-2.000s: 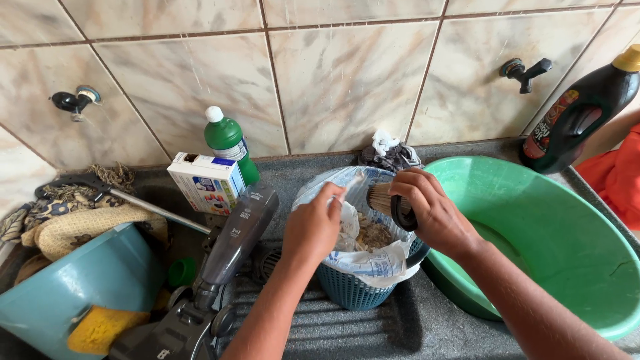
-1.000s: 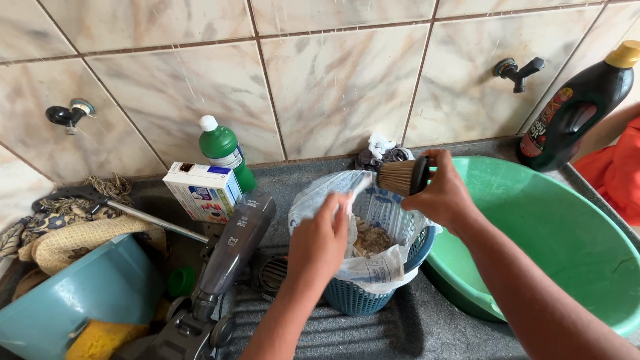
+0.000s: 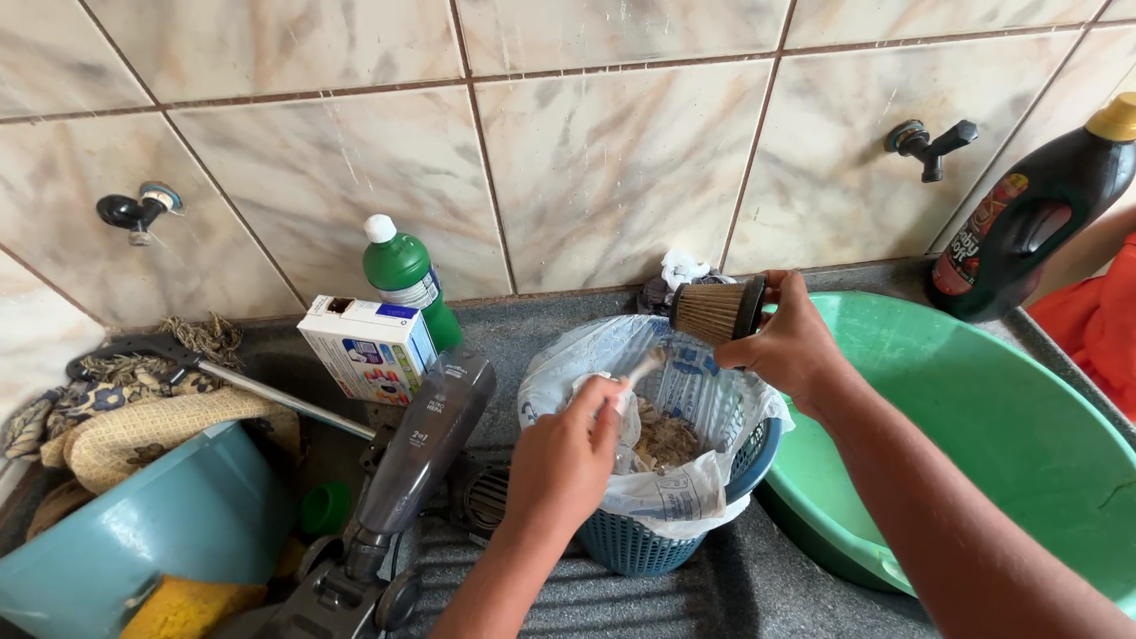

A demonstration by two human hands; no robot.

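Note:
My right hand [image 3: 790,346] grips the dark rim of a pleated vacuum filter [image 3: 714,312], tilted sideways over the back right of a lined bin. In my left hand [image 3: 572,444] is a small, slim brush [image 3: 646,366], its light bristle end blurred and pointing toward the filter without clearly touching it. Beneath both hands stands the blue perforated plastic bin [image 3: 641,541]. A white plastic bag [image 3: 568,355] lines it and folds over its edge. Brown-grey dust and debris [image 3: 667,437] lie inside the bag.
A vacuum cleaner body [image 3: 426,444] leans left of the bin, near a cardboard box [image 3: 368,351] and a green bottle [image 3: 410,280]. A green basin [image 3: 958,426] stands right, below a black bottle [image 3: 1021,222]. A blue tub [image 3: 169,524] and yellow sponge [image 3: 191,608] are far left. Two taps project from the tiled wall.
Between the earliest frame and now, my right hand has lifted the filter up and to the right, away from the bag's middle. My left hand has moved lower.

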